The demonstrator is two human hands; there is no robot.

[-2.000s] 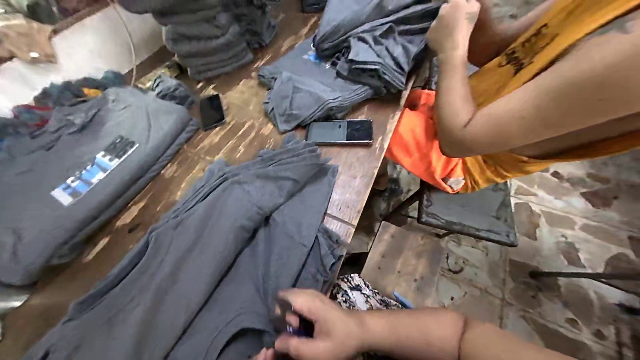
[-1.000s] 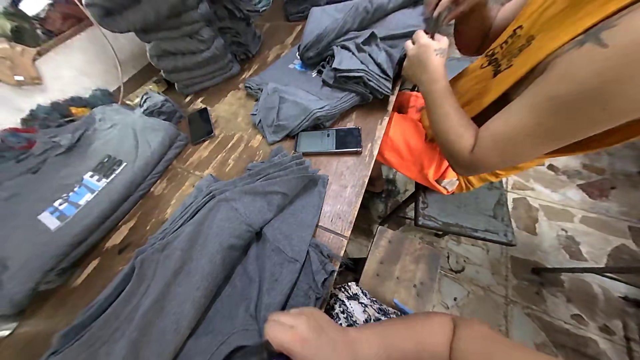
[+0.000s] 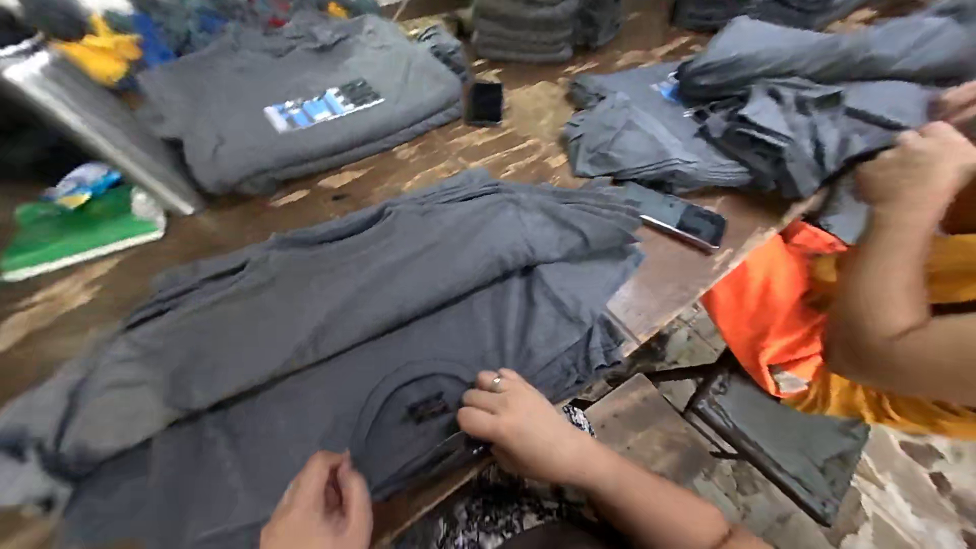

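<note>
Dark grey T-shirts [image 3: 305, 328] lie in a layered pile across the near part of the wooden table. The round neckline [image 3: 415, 374] of the top one, with a small dark mark inside, is near the table's edge. My left hand [image 3: 320, 499] is at the lower left of this neckline, thumb and fingers slightly apart; whether it pinches fabric is unclear. At the neckline's right side, my right hand [image 3: 515, 419], with a ring on one finger, has its fingers curled on the collar, and something dark shows beneath them.
A printed grey shirt stack [image 3: 305, 114], a phone [image 3: 485, 104] and a second phone [image 3: 675, 216] lie on the table. A green packet [image 3: 84, 221] is at left. At right, a co-worker's hands [image 3: 923, 160] hold grey cloth above a stool [image 3: 785, 435].
The view has swung left and down. My left hand now shows fully beside the neckline. My right hand, earlier around a dark object at the table edge, now rests at the collar.
</note>
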